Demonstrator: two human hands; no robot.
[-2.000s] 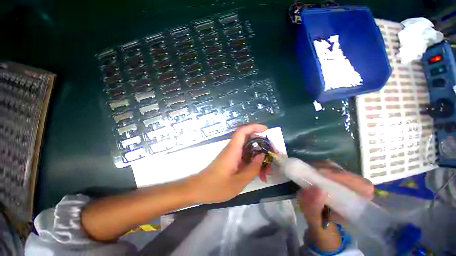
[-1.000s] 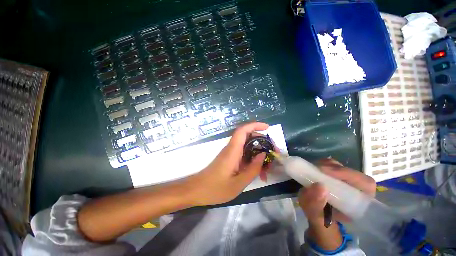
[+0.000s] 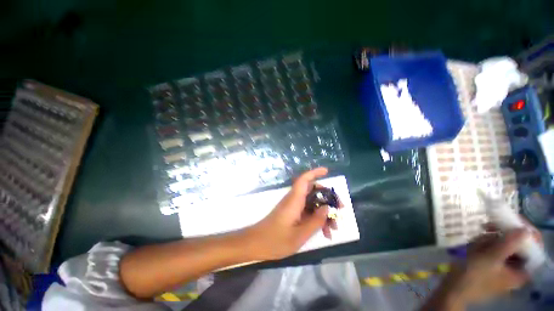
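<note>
My left hand (image 3: 282, 228) holds a small round dark unit (image 3: 321, 199) with gold parts, between thumb and fingers, above a white paper sheet (image 3: 243, 215). My right hand (image 3: 495, 255) is at the lower right, blurred, closed around the white glue syringe (image 3: 505, 214). The syringe tip points up and left over the sheet of tan rectangles, away from the unit. Whether my right hand also holds the thin dark tool cannot be told. A clear blister tray (image 3: 243, 112) with rows of small dark and pale parts lies beyond the paper.
A blue bin (image 3: 446, 100) with white scraps stands at the upper right. Beside it lie a sheet of tan rectangles (image 3: 465, 176), a crumpled white cloth (image 3: 497, 82) and a blue power box (image 3: 522, 130) with a red light. Another parts tray (image 3: 45, 164) is at the far left.
My right hand has moved right with the syringe, whose tip has left the unit. My left hand still holds the unit, now turned somewhat. The camera view has shifted, so the bench items appear lower.
</note>
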